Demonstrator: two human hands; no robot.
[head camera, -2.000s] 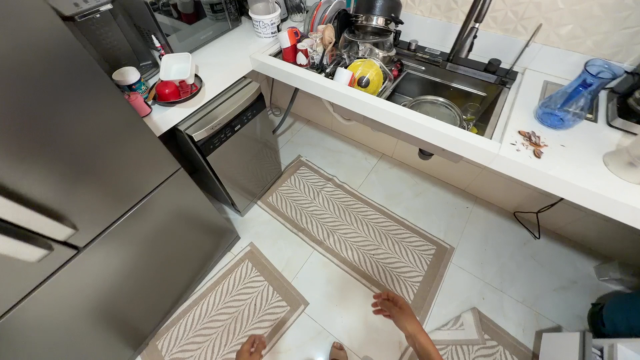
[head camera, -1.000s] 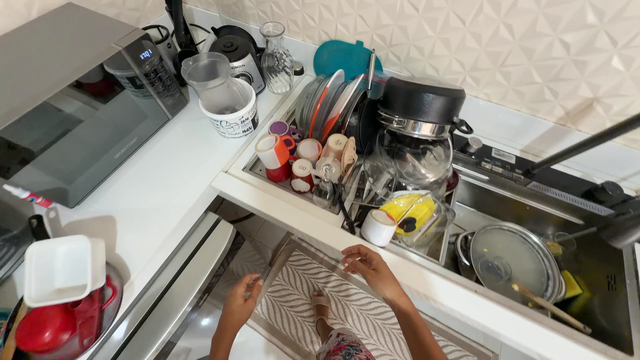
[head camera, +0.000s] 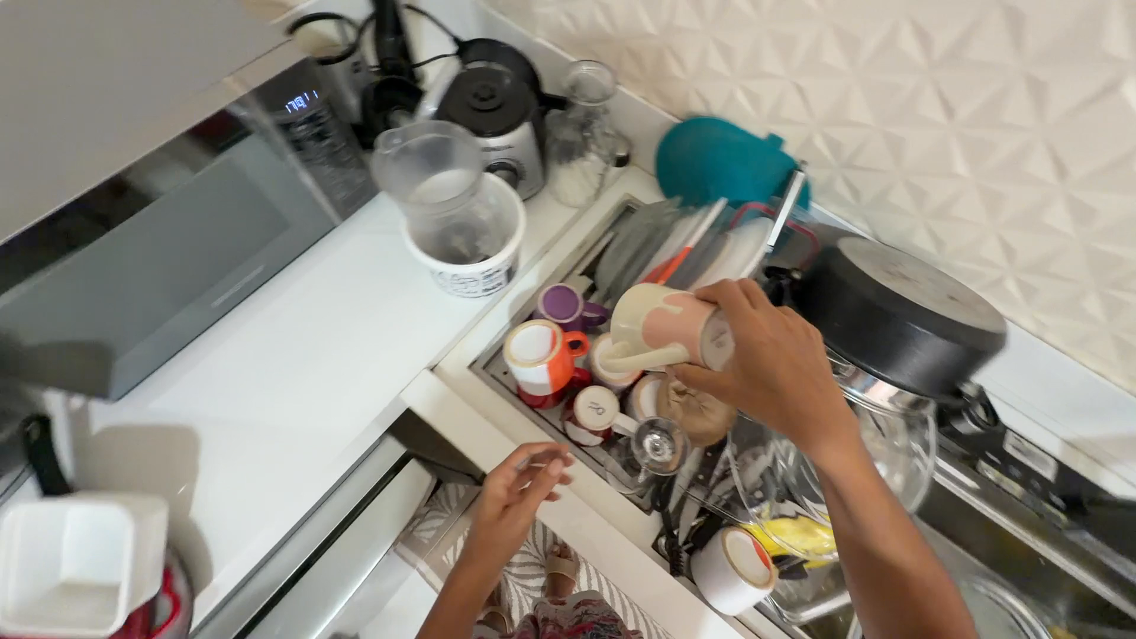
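My right hand (head camera: 781, 364) grips a cream and pink ceramic mug (head camera: 661, 328) by its base end, tilted on its side above the dish rack. Below and left of that mug stand an orange and white mug (head camera: 541, 351), a purple mug (head camera: 564, 306) and a white and red mug (head camera: 596, 410). A small glass piece (head camera: 658, 444) lies nearer the counter edge. Over the front edge of the counter, my left hand (head camera: 524, 488) holds nothing, its fingers loosely curled. Plates (head camera: 643, 244) lean behind the mugs. A white mug (head camera: 735, 568) lies by the yellow item (head camera: 794, 537).
A black pot (head camera: 901, 311) rests on glassware at the right, beside the sink. A microwave (head camera: 177, 204) occupies the left counter. Behind are a white tub (head camera: 470, 266) holding a clear plastic jug, a blender base (head camera: 497, 115) and a glass bottle (head camera: 581, 133). A white container (head camera: 71, 568) sits lower left.
My right hand has reached up over the rack and taken hold of the cream and pink mug. My left hand remains empty. The view has moved closer to the rack.
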